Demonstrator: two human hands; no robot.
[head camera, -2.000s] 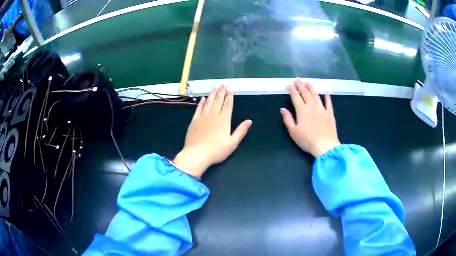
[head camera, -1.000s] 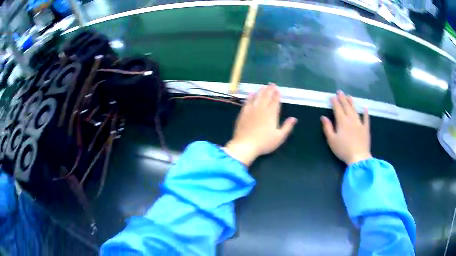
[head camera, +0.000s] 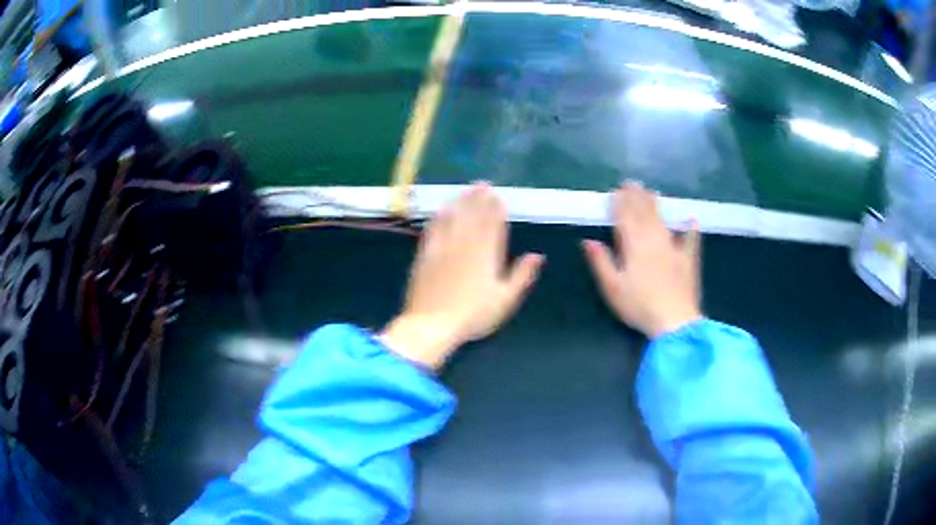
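Note:
My left hand (head camera: 459, 269) lies palm down and empty on the dark bench top (head camera: 534, 410), its fingertips on the pale edge rail (head camera: 554, 205) of the green conveyor belt (head camera: 298, 113). My right hand (head camera: 654, 265) lies flat the same way, further right, its fingertips on the rail. Both hands hold nothing. Black blower fans (head camera: 205, 220) are stacked at the left, with thin lead wires (head camera: 154, 338) hanging from them. Some leads run along the rail to beside my left fingers. The picture is slightly blurred.
A yellow tape strip (head camera: 426, 113) crosses the green belt. A white desk fan (head camera: 919, 174) stands at the right edge, its cord trailing down the bench. White items (head camera: 759, 18) lie beyond the belt at the top right. Blurred blue shapes show at the top left.
The view swung right and then back left, so the desk fan shows again. My hands stay flat at the rail. My right fingers look closer together than before.

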